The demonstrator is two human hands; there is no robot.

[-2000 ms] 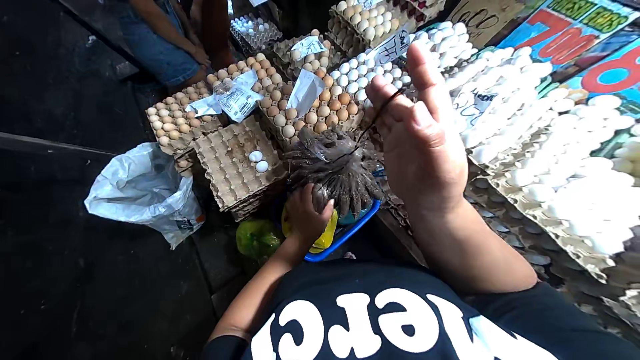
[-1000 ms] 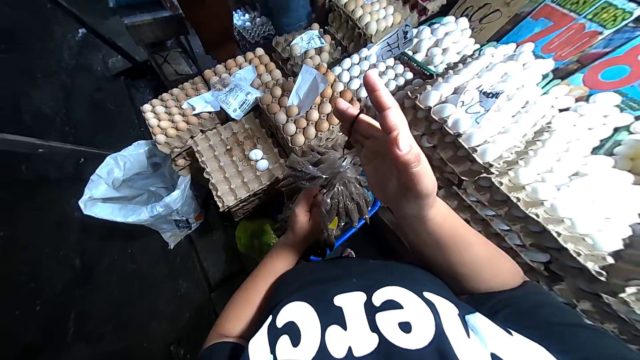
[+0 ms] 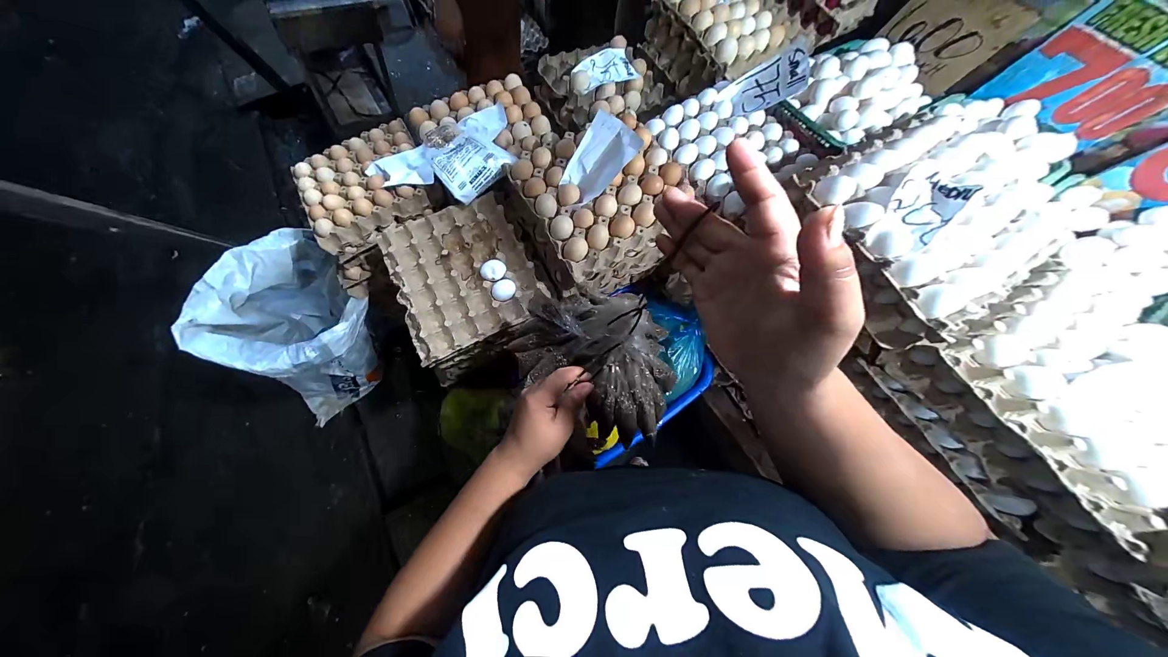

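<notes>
My left hand is closed on the edge of a bundle of dark, finger-like pieces in clear plastic, low in the middle of the view; what exactly the pieces are I cannot tell. My right hand is raised to the right of the bundle, palm showing, thumb and index finger extended. A thin dark band loops round its curled fingers and seems to run down towards the bundle. Beneath the bundle, a blue basin holds a blue plastic bag.
A cardboard egg tray with two white eggs tops a stack left of the bundle. Brown eggs stand behind, white eggs on stacked trays at right. An open white sack stands at left, a green bag near the basin.
My left hand has moved from the front of the bundle to its left edge, and the bundle has shifted and turned. The person's legs at the top left have gone out of view.
</notes>
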